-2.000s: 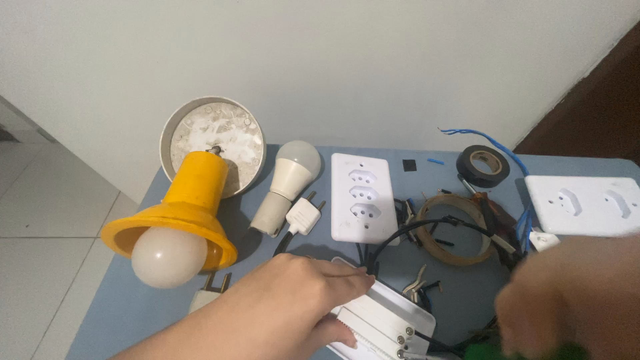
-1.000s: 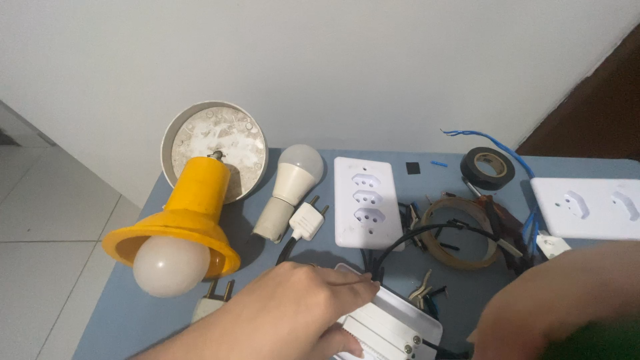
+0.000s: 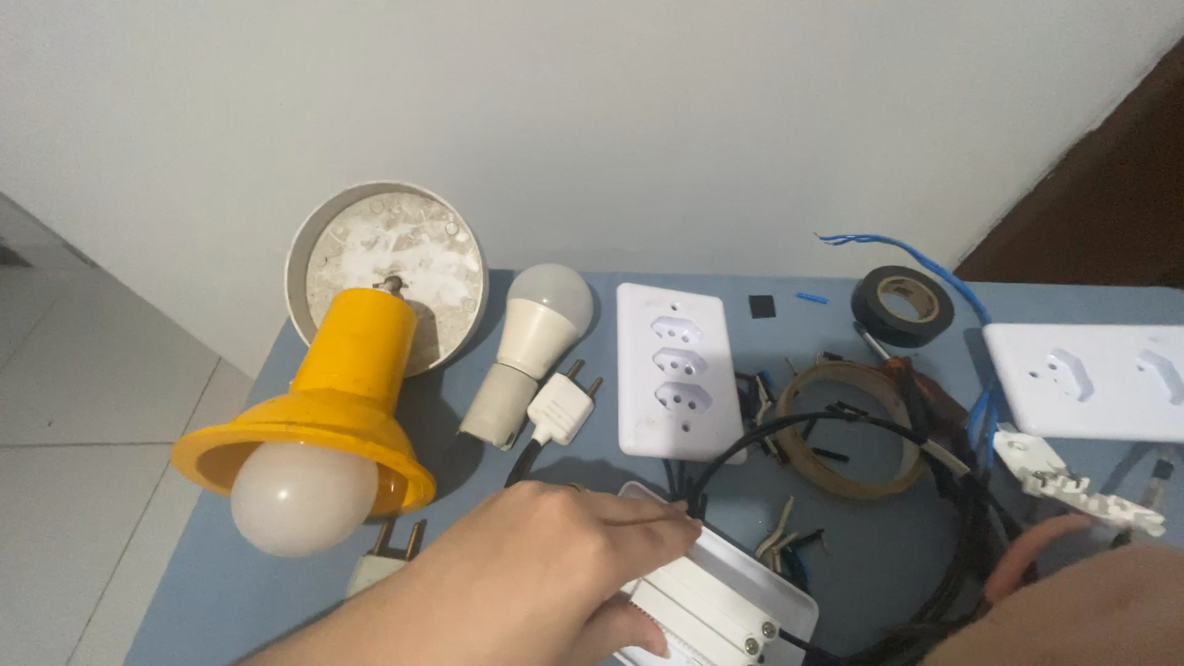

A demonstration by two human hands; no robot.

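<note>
My left hand point(image 3: 555, 564) grips the upper left part of a white plastic electrical housing point(image 3: 731, 601) with screws, at the bottom centre; a black cable passes by its fingers. My right hand point(image 3: 1064, 601) is at the lower right, partly cut off by the frame, beside black cables point(image 3: 962, 546) and a white plastic terminal piece point(image 3: 1073, 490); whether it holds anything is hidden. Above the housing lies a white three-socket outlet plate point(image 3: 680, 370). A second outlet plate point(image 3: 1101, 379) with blue wires lies at the right.
A yellow lamp point(image 3: 351, 370) with a white bulb stands at the left. Near it lie an LED bulb in a socket point(image 3: 532, 342), a white plug point(image 3: 561, 407) and another plug point(image 3: 379, 569). Black tape point(image 3: 902, 305), a beige tape roll point(image 3: 851, 430) and a screwdriver point(image 3: 916, 384) lie right of centre.
My right hand has moved down and to the right, uncovering the white terminal piece. My left hand stays on the housing.
</note>
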